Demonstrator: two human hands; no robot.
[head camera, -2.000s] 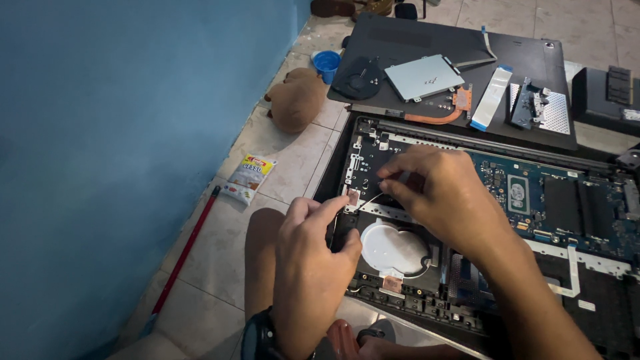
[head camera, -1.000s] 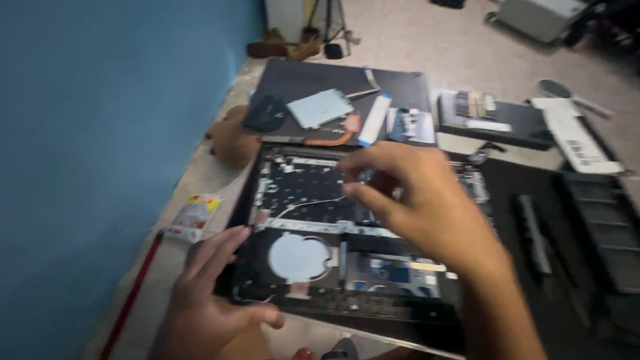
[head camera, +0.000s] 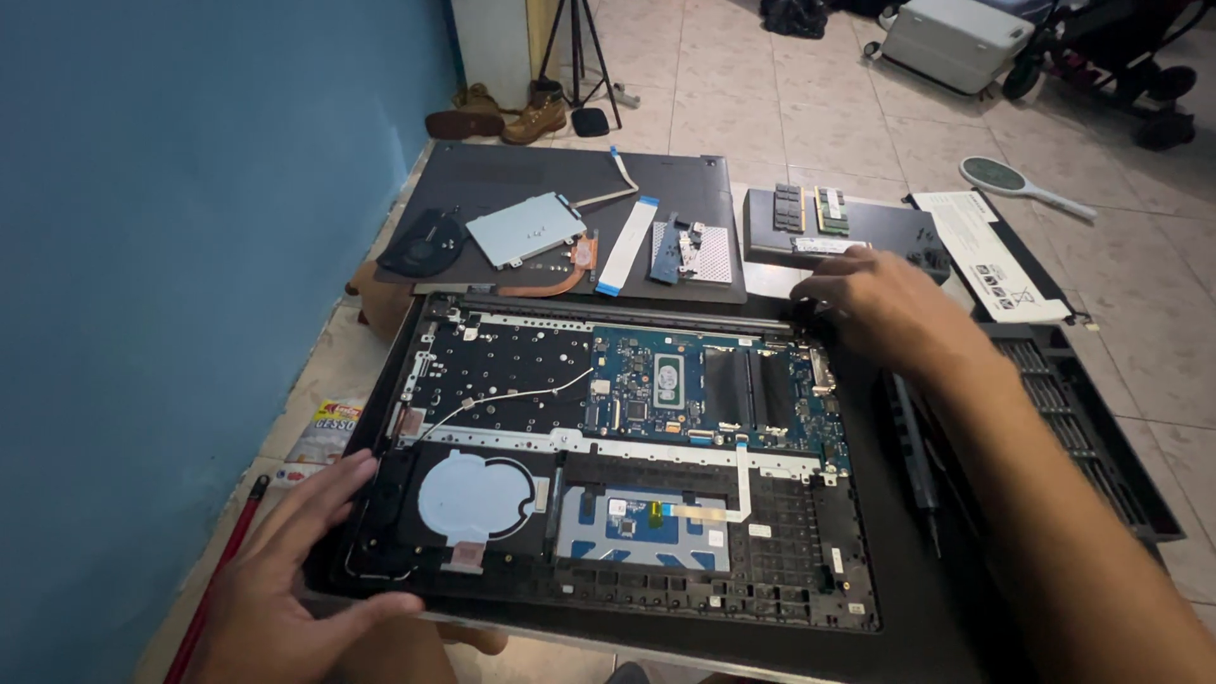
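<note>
An opened laptop chassis (head camera: 655, 560) lies on a dark table, its blue motherboard (head camera: 632, 356) at the upper right and touchpad module (head camera: 646, 527) below. A thin white cable (head camera: 518, 392) crosses the black plate toward the motherboard. My left hand (head camera: 294, 579), fingers spread, is beside the chassis's lower left corner and holds nothing visible. My right hand (head camera: 874, 304) is at the upper right corner by the hinge, fingers bent down around something dark; what they grip is unclear. Just behind it stands a black box (head camera: 769, 228) with two memory modules (head camera: 831, 211) and an M.2 drive (head camera: 826, 246) on top.
Behind the chassis, the bottom cover (head camera: 570, 171) carries a fan (head camera: 423, 242), a metal drive bracket (head camera: 527, 228), a copper heat pipe (head camera: 551, 288), a ribbon cable (head camera: 627, 247) and a small board (head camera: 670, 252). At right are a battery (head camera: 993, 252), a screwdriver (head camera: 917, 456) and a black tray (head camera: 1073, 418).
My right hand has moved right, from over the black plate and thin cable to the chassis's upper right corner. My left hand has left the chassis's left side, where it was working two seconds ago.
</note>
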